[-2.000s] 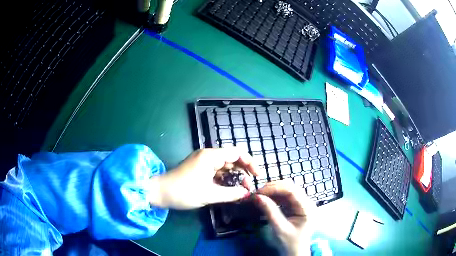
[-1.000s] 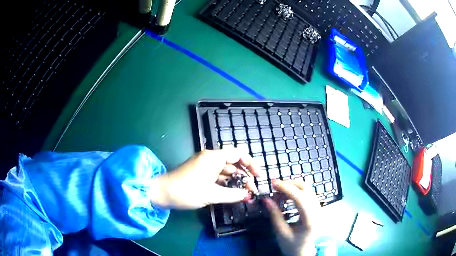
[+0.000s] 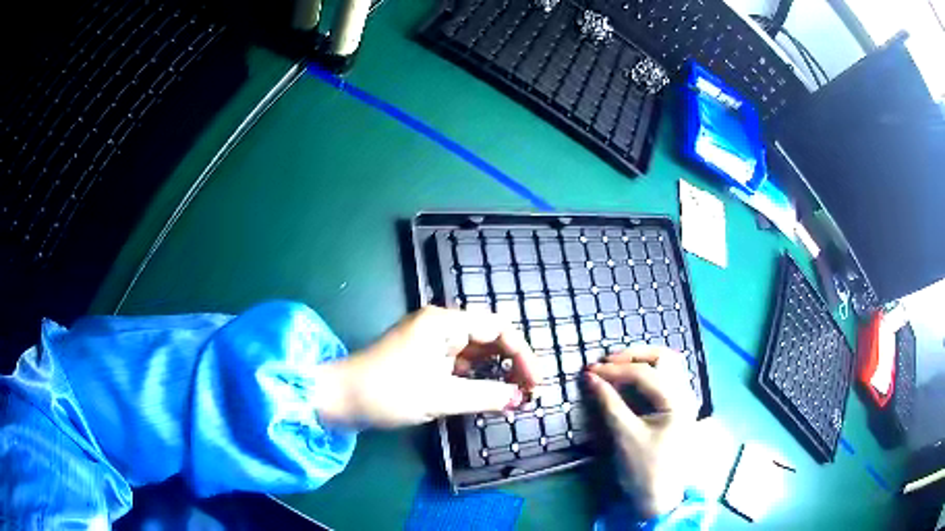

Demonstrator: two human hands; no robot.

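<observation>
The black working tray (image 3: 560, 220) lies on the green mat with a grid of pockets. My left hand (image 3: 430, 368) is over its left part, fingers curled around a clump of small metal parts (image 3: 487, 369). My right hand (image 3: 648, 415) is over the tray's lower right part, thumb and forefinger close together at a pocket. Whether a part is between those fingertips cannot be seen. Small bright spots show at many pocket corners.
The far tray (image 3: 539, 88) carries silvery part piles (image 3: 650, 74). A blue bin (image 3: 722, 130) and white card (image 3: 703, 222) stand back right. Right are a smaller black tray (image 3: 805, 358), red box (image 3: 879, 356) and pale pad (image 3: 756, 481). Pale tubes (image 3: 347, 26) stand at the back left.
My right hand has moved away from my left fingertips, right and slightly up, to the tray's pockets. My left hand has stayed nearly in place with the clump. More lower pockets show.
</observation>
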